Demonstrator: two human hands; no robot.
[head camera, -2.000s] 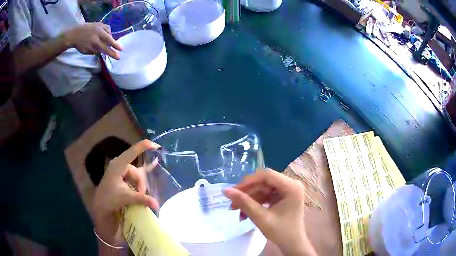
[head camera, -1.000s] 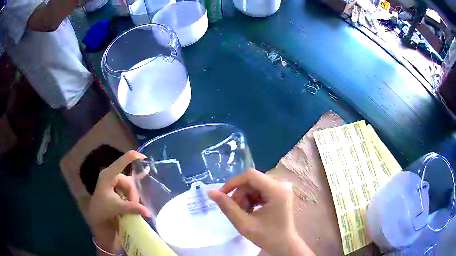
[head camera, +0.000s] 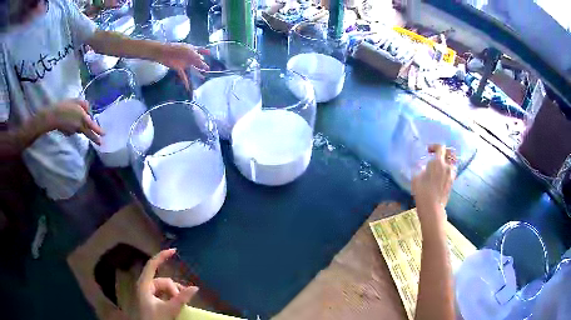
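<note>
My left hand (head camera: 161, 290) is at the bottom left, partly cut off by the lower edge. It holds a curled yellow label sheet (head camera: 203, 314), of which only a strip shows. My right hand (head camera: 435, 178) is extended over the bench at the right, its fingers closed at the wall of a clear container (head camera: 410, 140) that is blurred and looks tilted. Flat yellow label sheets (head camera: 399, 250) lie below my right forearm, which covers part of them. No separate label can be made out in either hand.
Clear containers with white bottoms (head camera: 185, 181) stand at the centre and back left, near a green post (head camera: 241, 25). A worker's hands (head camera: 75, 122) are among them. Brown cardboard (head camera: 350, 275) lies in front. More containers (head camera: 485, 287) are at the lower right.
The container in front of me is gone from there; my right hand has moved far right and forward, onto a container. More containers show at the left. The view has shifted up.
</note>
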